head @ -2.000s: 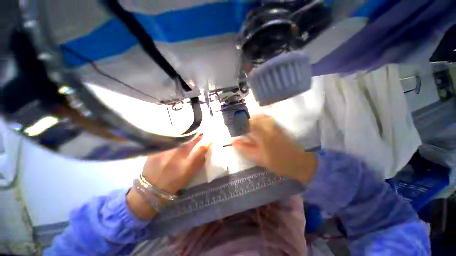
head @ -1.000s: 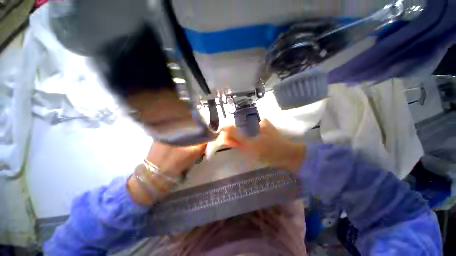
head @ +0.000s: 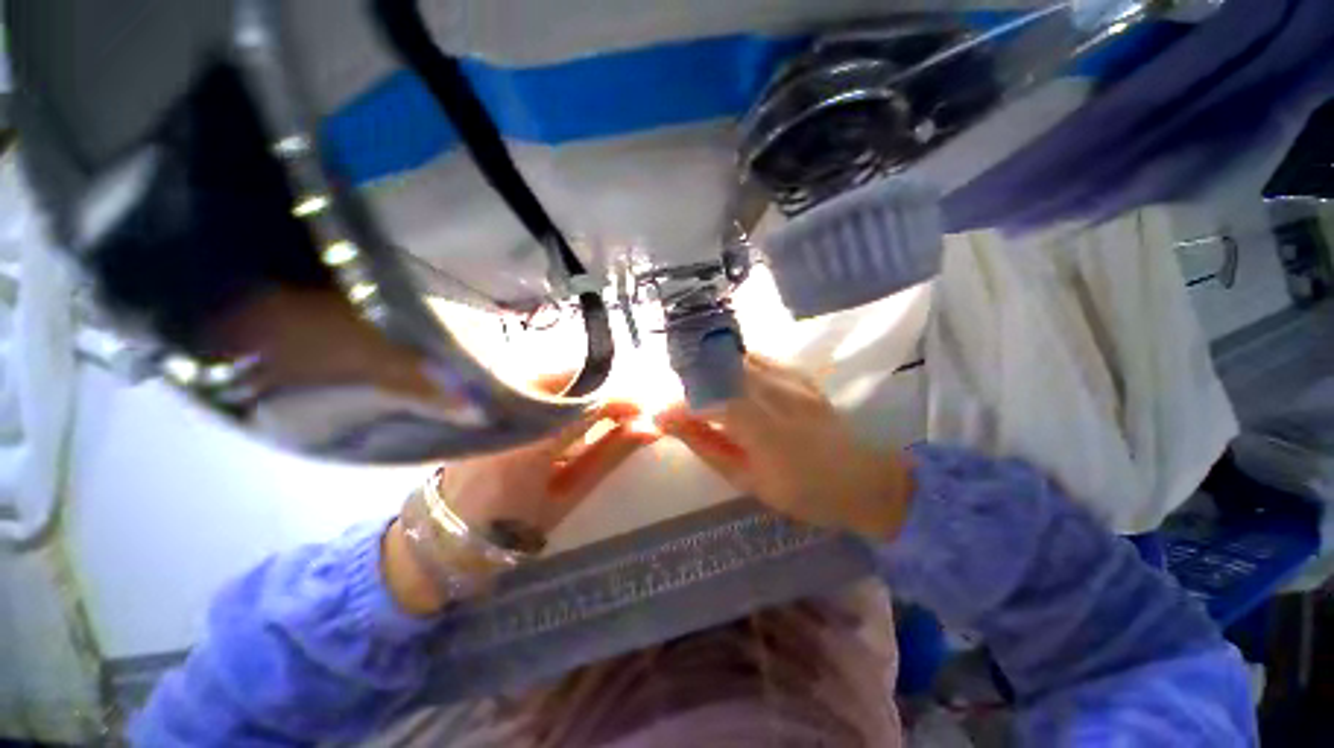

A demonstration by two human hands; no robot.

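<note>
My left hand [head: 534, 465], with bangles at the wrist, is in front of the needle area, its upper part partly behind the shiny-rimmed round part. My right hand [head: 802, 450] is just right of and below the grey attachment [head: 708, 363]. The fingertips of both hands come together in the glare below the metal parts of the needle area [head: 688, 285]. A small bright white patch shows between the left fingers; glare hides whether it is fabric and what either hand grips.
The round shiny-rimmed part [head: 329, 314] looms at left. The grey ribbed knob [head: 856, 249] is above my right hand. White cloth [head: 1075, 365] drapes at right above a blue plastic crate [head: 1244, 548]. A grey ruler strip [head: 644, 577] runs along the front edge. Purple cloth [head: 1141, 124] hangs upper right.
The view shifts, so the round part looms larger again than one second ago. The dark thin piece seen under my hands is no longer visible. My fingertips are now close together below the foot.
</note>
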